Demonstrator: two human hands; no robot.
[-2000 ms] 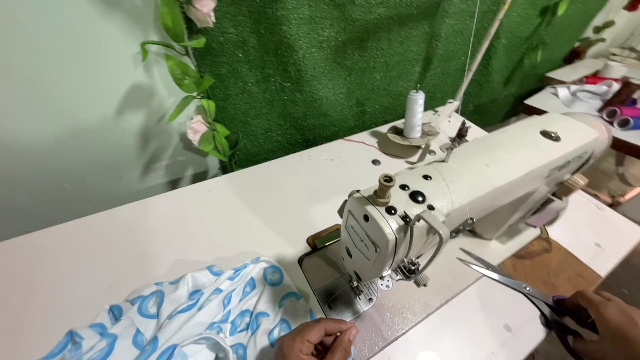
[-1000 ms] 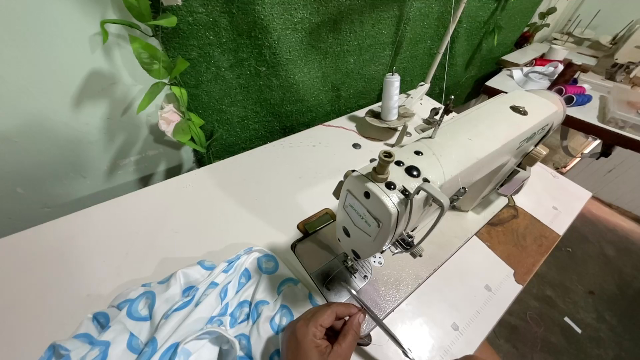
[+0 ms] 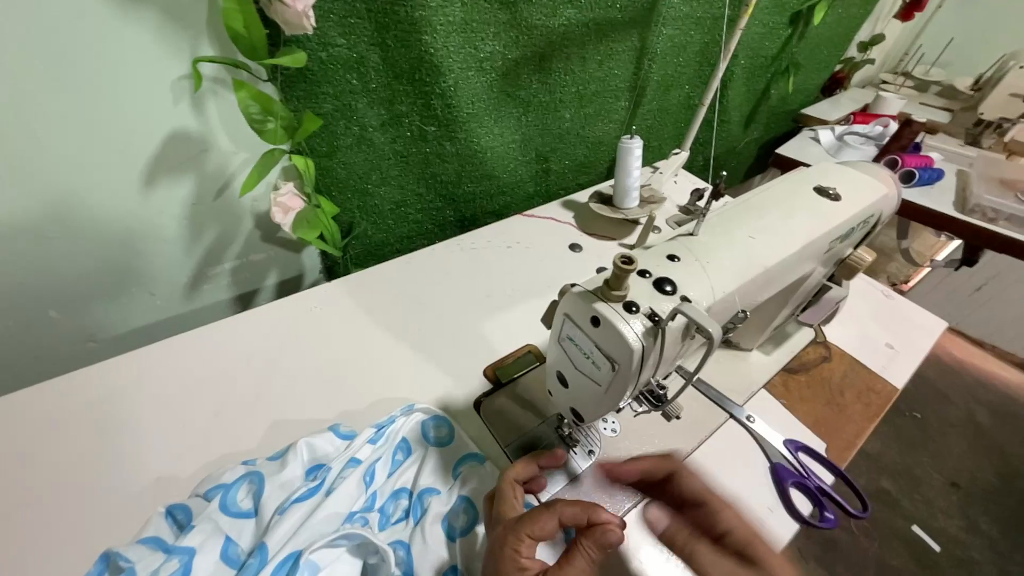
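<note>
White fabric with blue ring shapes (image 3: 352, 496) lies bunched on the table at the lower left. My left hand (image 3: 548, 520) is at its right edge, just in front of the sewing machine's needle plate (image 3: 580, 452), with thumb and fingers pinched together; a bit of the fabric shows between them. My right hand (image 3: 696, 512), blurred, is close to its right, fingers bent; whether it holds anything is unclear. Purple-handled scissors (image 3: 776, 452) lie on the right of the table, blades toward the industrial sewing machine (image 3: 600, 352).
A white thread cone (image 3: 629, 172) stands on the thread stand behind the machine. Beyond the machine, another table (image 3: 992, 220) holds colored thread spools (image 3: 920, 176). Artificial vines with pink flowers (image 3: 288, 206) hang at the left beside green artificial turf (image 3: 464, 120).
The scissors, in my right hand two seconds ago and at the needle area one second ago, now lie on the table. My right hand has come beside my left.
</note>
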